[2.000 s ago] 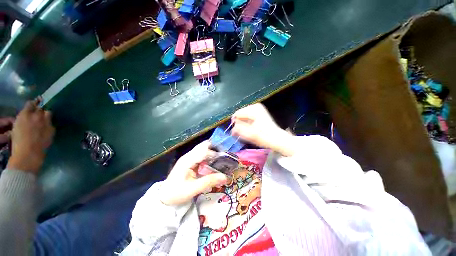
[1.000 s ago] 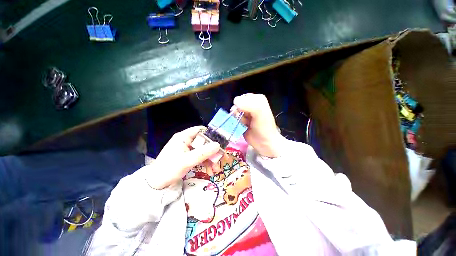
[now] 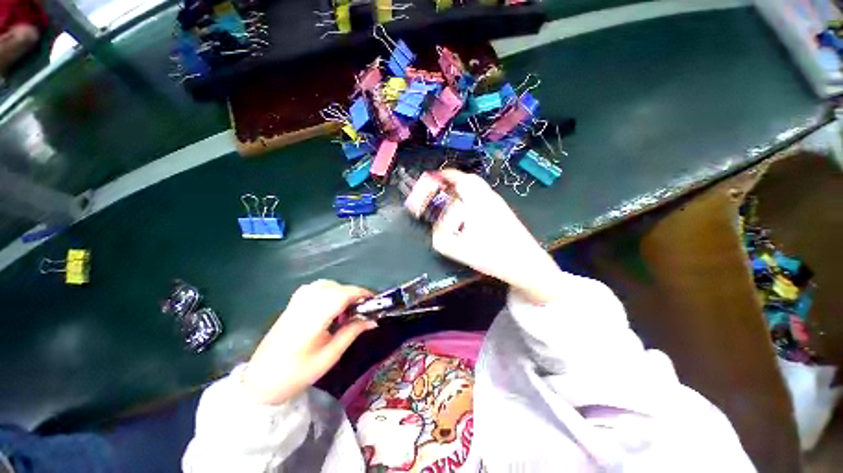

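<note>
My left hand (image 3: 310, 334) holds a dark glossy housing with a clip on it (image 3: 397, 297) over the bench edge, its thin silver handle sticking out to the right. My right hand (image 3: 470, 222) is over the bench, its fingers on a pink binder clip (image 3: 428, 196) at the near side of the clip heap (image 3: 416, 106); the clip is blurred and partly covered by the fingers. Two dark glossy housings (image 3: 196, 319) lie at left on the green bench. A blue clip (image 3: 262, 224) and another blue clip (image 3: 355, 205) lie apart from the heap.
A yellow clip (image 3: 78, 267) lies at far left. A brown board (image 3: 277, 111) and a black tray (image 3: 314, 46) with clips stand behind the heap. An open cardboard box (image 3: 665, 263) at right, below the bench, has coloured clips inside. A person's red sleeve (image 3: 18, 42) shows top left.
My right hand has moved from the held piece up to the pink clip beside the heap. My left hand has shifted slightly down with its piece. The view has moved to show more of the bench.
</note>
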